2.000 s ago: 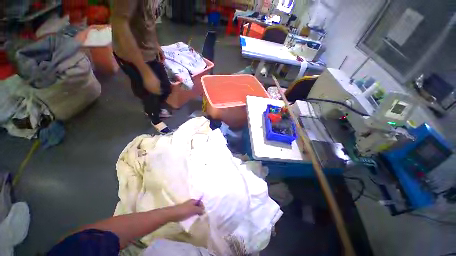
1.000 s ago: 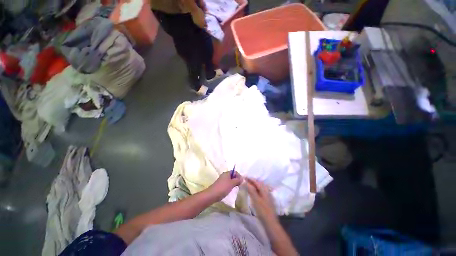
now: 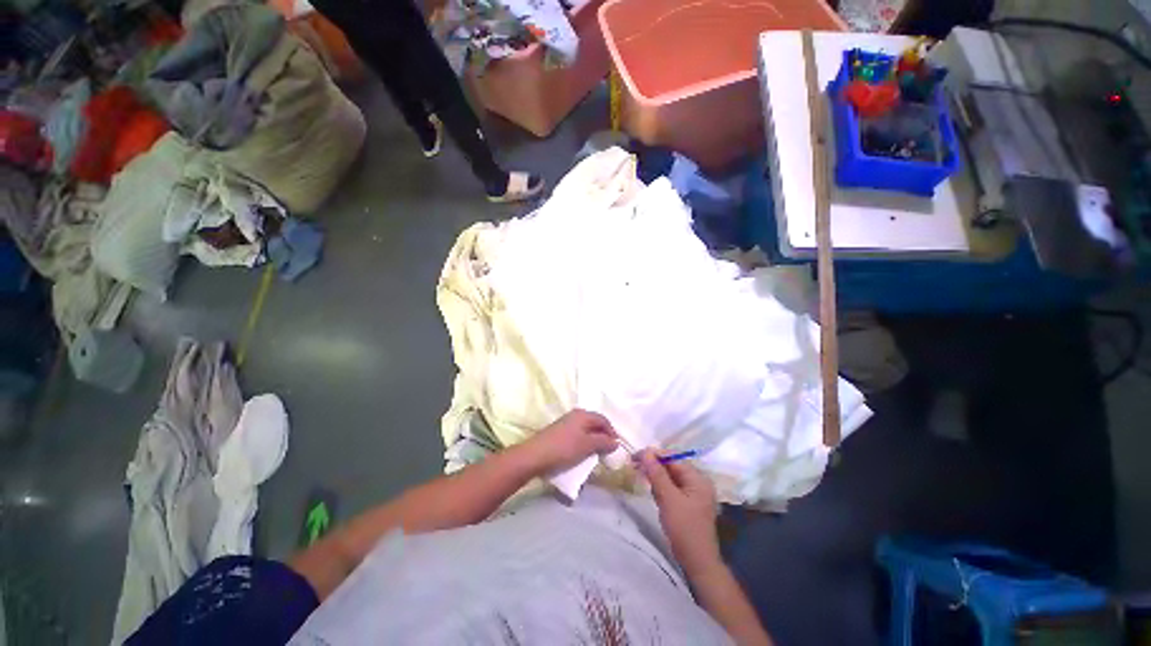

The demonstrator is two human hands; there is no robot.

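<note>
A large heap of white cloth (image 3: pixel 669 328) lies in front of me, with cream cloth (image 3: pixel 473 303) along its left edge. My left hand (image 3: pixel 578 442) pinches a small edge of the white cloth near the heap's front. My right hand (image 3: pixel 677 485) is close beside it at the right, closed on a blue-purple pen-like tool (image 3: pixel 678 456) whose tip points right. The fingertips of both hands are near each other. Whether the right fingers also hold cloth cannot be told.
A wooden stick (image 3: pixel 824 252) leans over the white tabletop (image 3: pixel 795 189), beside a blue parts tray (image 3: pixel 894 141). An orange-pink tub (image 3: pixel 694 76) stands behind. A blue stool (image 3: pixel 972 583) is at lower right. Cloth piles (image 3: pixel 303 126) lie left. A person's legs (image 3: pixel 417 76) show at the top.
My right hand came into view and joined the left at the cloth. The blue-purple tool went from the left hand to the right. The view tilted down; the person's legs shifted.
</note>
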